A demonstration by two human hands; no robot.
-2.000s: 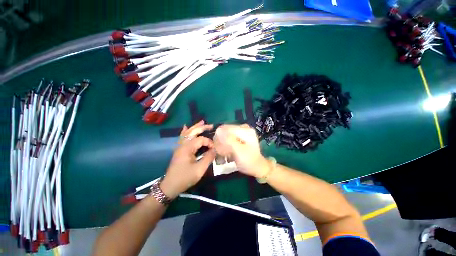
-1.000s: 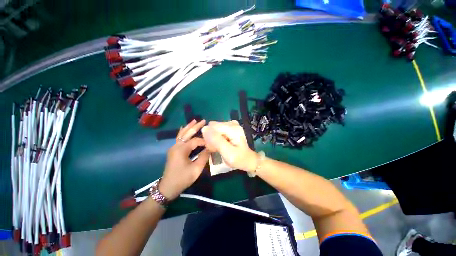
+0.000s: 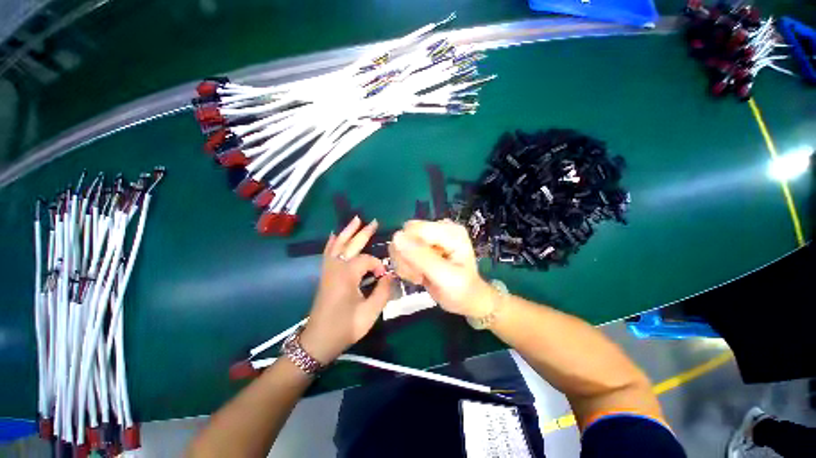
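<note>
My left hand [image 3: 344,291] pinches a small black piece, apparently a connector housing [image 3: 368,282], between thumb and index finger; its other fingers are spread. My right hand [image 3: 443,268] is closed, its fingertips touching the left ones at thin wire ends [image 3: 388,266]; exactly what it grips is mostly hidden. A white cable [image 3: 279,337] runs from near a red connector [image 3: 242,368] under my left wrist. Another white cable [image 3: 412,372] lies along the bench's front edge, bare wires to the right. A white plate [image 3: 410,305] framed by black tape lies under my hands.
Black housings [image 3: 550,197] are heaped right of my hands. A fanned cable bundle [image 3: 331,107] lies at top centre, another bundle [image 3: 85,304] at far left. Dark red connectors [image 3: 729,54] and a blue tray [image 3: 608,11] are at top right. A person's dark clothing [image 3: 743,295] shows at right.
My right hand has shifted slightly off my left fingers, showing more of the small black piece and wire ends. More of the white plate shows. The view has shifted slightly.
</note>
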